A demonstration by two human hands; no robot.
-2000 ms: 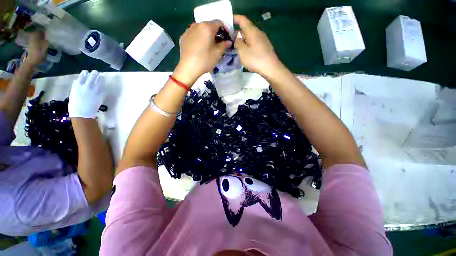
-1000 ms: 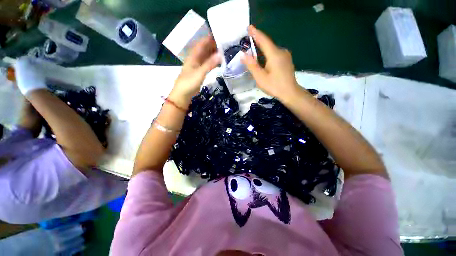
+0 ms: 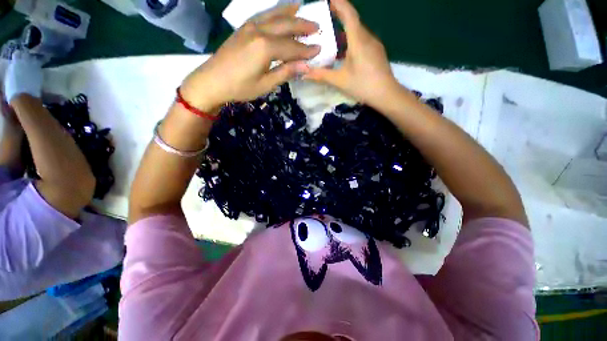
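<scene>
A small white packing box point(image 3: 322, 34) is held between my two hands at the top centre, at the belt's near edge. My left hand point(image 3: 266, 56) has its fingers across the box's face. My right hand point(image 3: 359, 56) holds its right side and lower edge. The box's inside is not visible. A large heap of black charging cables point(image 3: 326, 170) with small pale plug ends lies on the white ledge point(image 3: 509, 160) between my forearms.
The green conveyor belt point(image 3: 466, 33) runs along the top. A white box point(image 3: 570, 33) stands on it at right, another point(image 3: 247, 9) lies left of my hands. Open boxes with dark round contents are at upper left. A neighbour's gloved hand point(image 3: 23, 76) and smaller cable pile point(image 3: 83, 143) are at left.
The open box with its raised flap and dark contents now shows a plain white face under my left fingers. My hands have closed around it. The view has shifted; the neighbour's gloved hand has moved.
</scene>
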